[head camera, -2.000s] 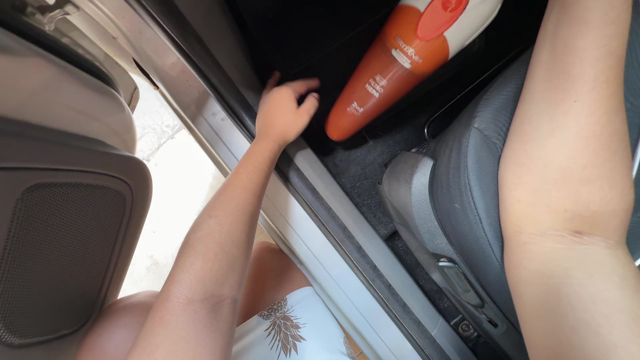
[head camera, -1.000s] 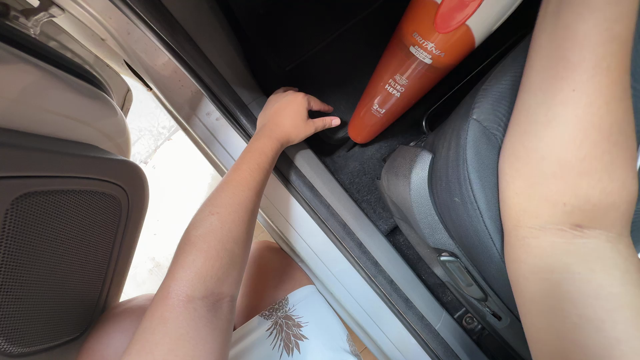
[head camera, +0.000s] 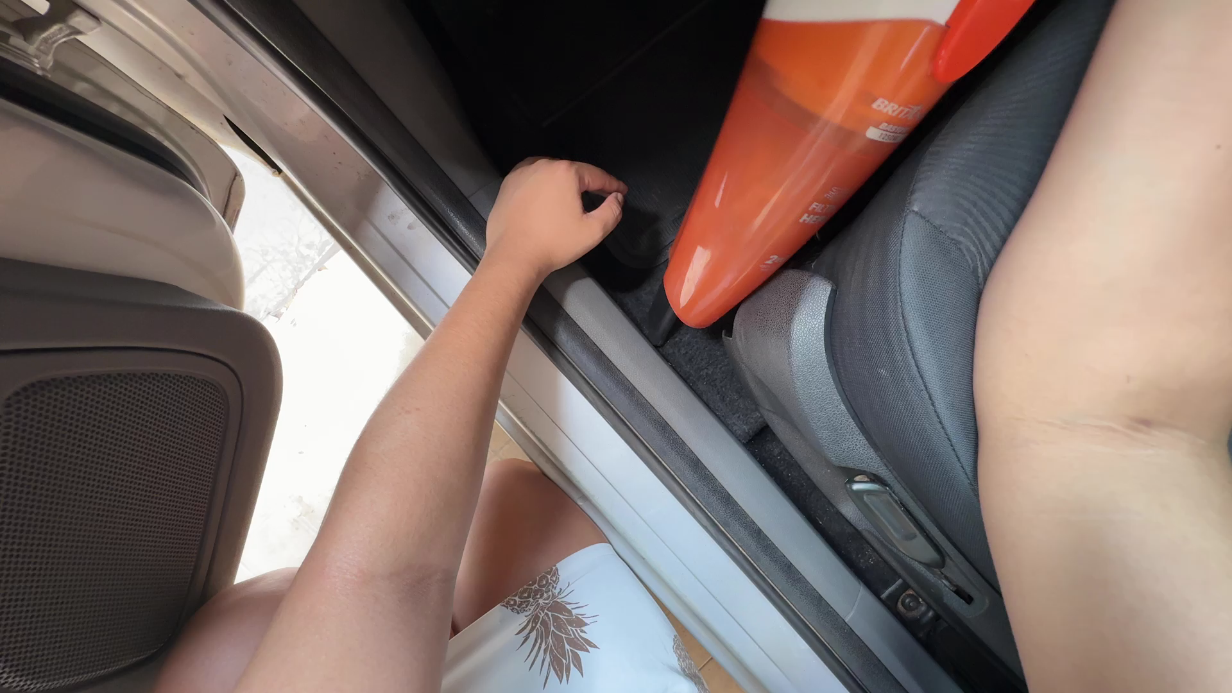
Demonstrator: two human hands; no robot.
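An orange and white Britânia handheld vacuum cleaner (head camera: 784, 164) points its narrow nose down at the dark floor carpet (head camera: 707, 371), beside the front corner of the car seat. A short dark piece shows under its tip. My left hand (head camera: 553, 217) is over the inner edge of the door sill, left of the nose and apart from it. Its thumb and forefinger curl close together; whether something small is between them cannot be told. My right arm comes down the right side over the seat, but my right hand is outside the frame, and so is the vacuum's handle.
The grey fabric seat (head camera: 924, 260) with a lever (head camera: 895, 520) on its side trim stands at the right. A metal door sill (head camera: 616, 433) with a black rubber seal runs diagonally. The open car door with its speaker grille (head camera: 106, 520) is at the left.
The vacuum's nose has moved toward the seat's front corner and lower in the view. My left hand's spread fingers have curled, with thumb and forefinger now close together.
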